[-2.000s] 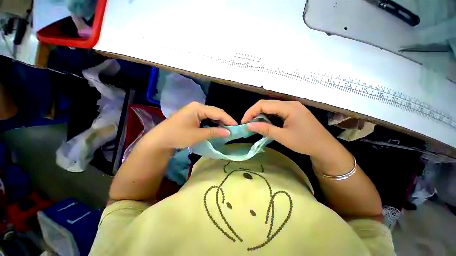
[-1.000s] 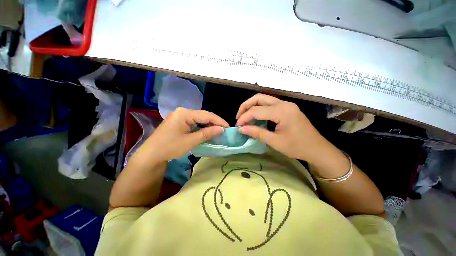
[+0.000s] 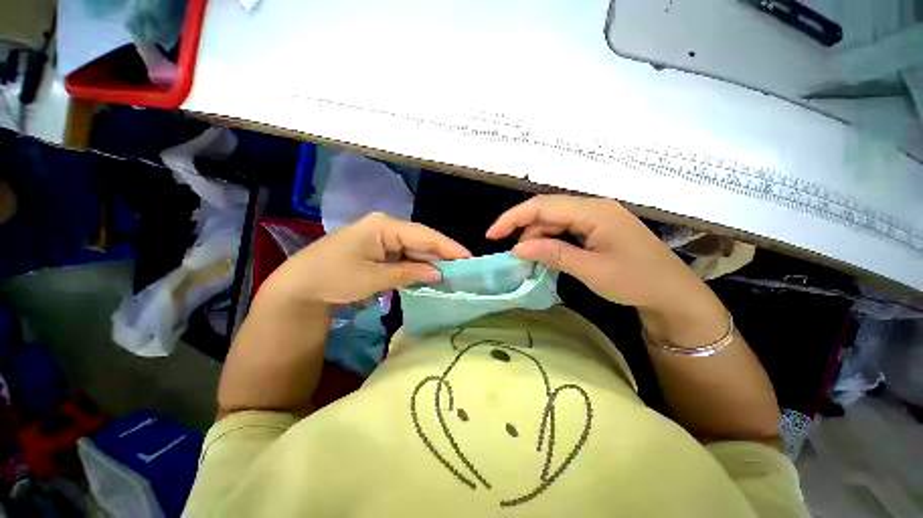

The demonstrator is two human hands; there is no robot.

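Note:
A pale mint-green sewn fabric piece point(image 3: 476, 306) is held between both hands, below the table's front edge and in front of the yellow shirt. It looks like a ring or pouch with an open top and a thicker folded edge. My left hand point(image 3: 369, 265) pinches its upper left edge between thumb and fingers. My right hand point(image 3: 582, 248) holds its upper right edge with the thumb low, and its index fingertip is raised off the cloth. Whether a small tool is inside my right hand cannot be told.
The white table point(image 3: 405, 71) has a printed ruler scale along its front edge. A metal machine bed point(image 3: 708, 51) with a black-handled tool point(image 3: 800, 18) is at the upper right. A red basket point(image 3: 187, 61) stands at the upper left. Bins and plastic bags lie below the table.
My hands have moved apart along the fabric edge, and my right index fingertip has lifted. The piece now hangs more open and wider, with more of its front side showing.

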